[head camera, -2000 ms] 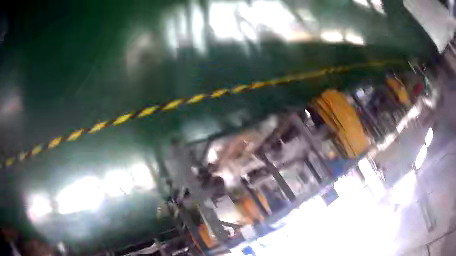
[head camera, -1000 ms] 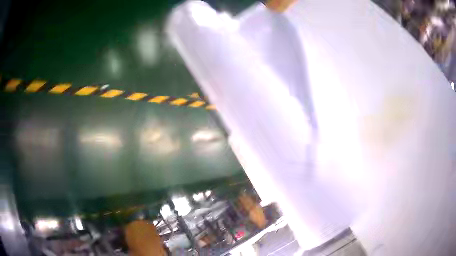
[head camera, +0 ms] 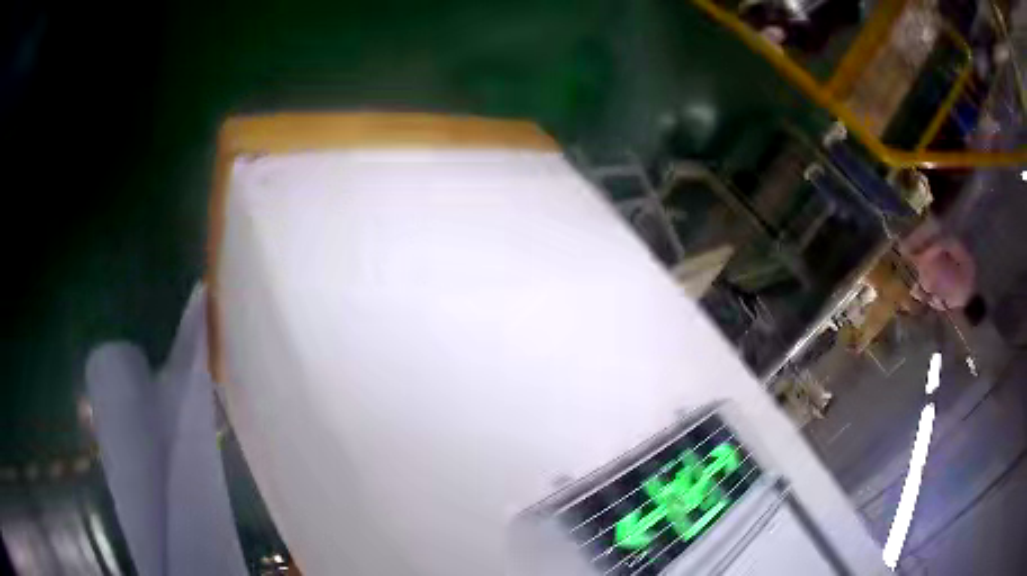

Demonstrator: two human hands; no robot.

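Neither of my hands is in the picture. Nearest in front of me stands a large smooth white panel or column (head camera: 405, 293), overexposed and tilted, with a yellow-orange band (head camera: 383, 132) along its top and left edge. A dark sign with green arrows (head camera: 681, 495) is on its lower right part. Pale grey-white upright shapes (head camera: 163, 450) show at the lower left; I cannot tell what they are. The view is tilted and blurred.
Glossy green floor (head camera: 451, 68) lies at the top. A yellow tubular frame (head camera: 833, 96) is at the upper right. Work tables and clutter (head camera: 777, 236) stand to the right. A person in pink (head camera: 944, 268) is at the far right. A white light strip (head camera: 914, 461) shows at the lower right.
The white surface has shifted left and now fills the middle. The striped floor tape has left the picture. The green arrow sign, the yellow frame and the person in pink have appeared.
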